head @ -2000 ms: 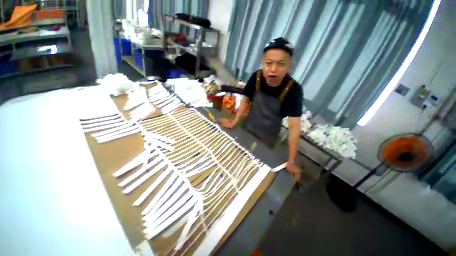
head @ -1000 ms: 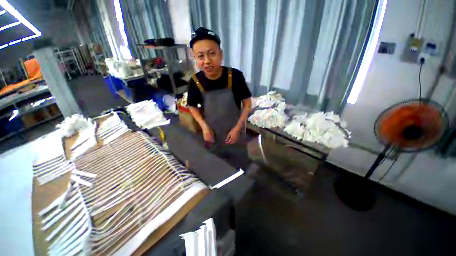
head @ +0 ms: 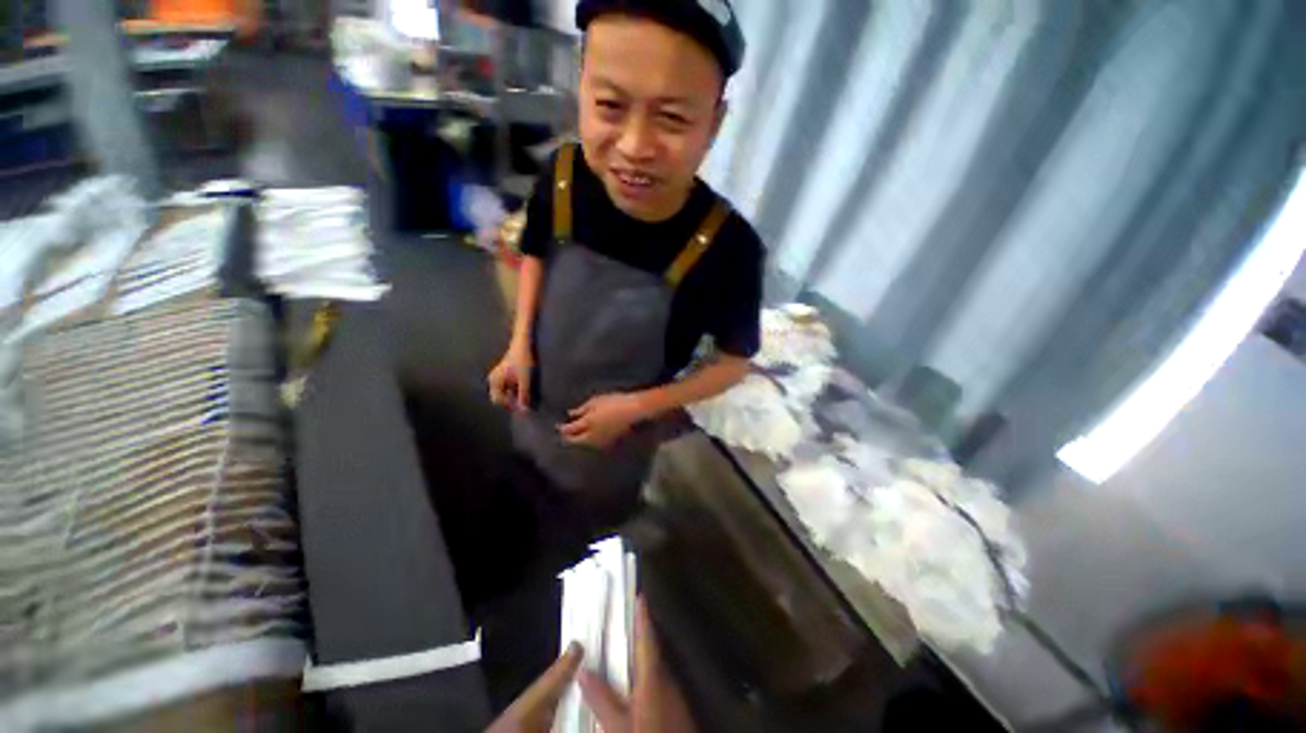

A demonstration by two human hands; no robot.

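Note:
A bundle of white cut strips [head: 599, 609] is upright at the bottom centre, its uneven top ends pointing away from me. My left hand [head: 539, 702] is at its left side and my right hand [head: 653, 685] is around its right side. Both hands grip it and are cut off by the lower picture edge, so the bundle's lower end is hidden.
A co-worker in a grey apron [head: 602, 337] stands just ahead. The waste web [head: 136, 458] lies left, blurred. The dark table edge [head: 375, 501] bears one white strip [head: 394, 666] and stacked pieces [head: 315, 241]. White bundles [head: 917, 537] lie on a side rack; an orange fan is lower right.
The view has swung and moved closer to the co-worker. The white bundle, at the lower edge one second ago, is now higher in view with both my hands visible on it. The co-worker's hands have left the table edge.

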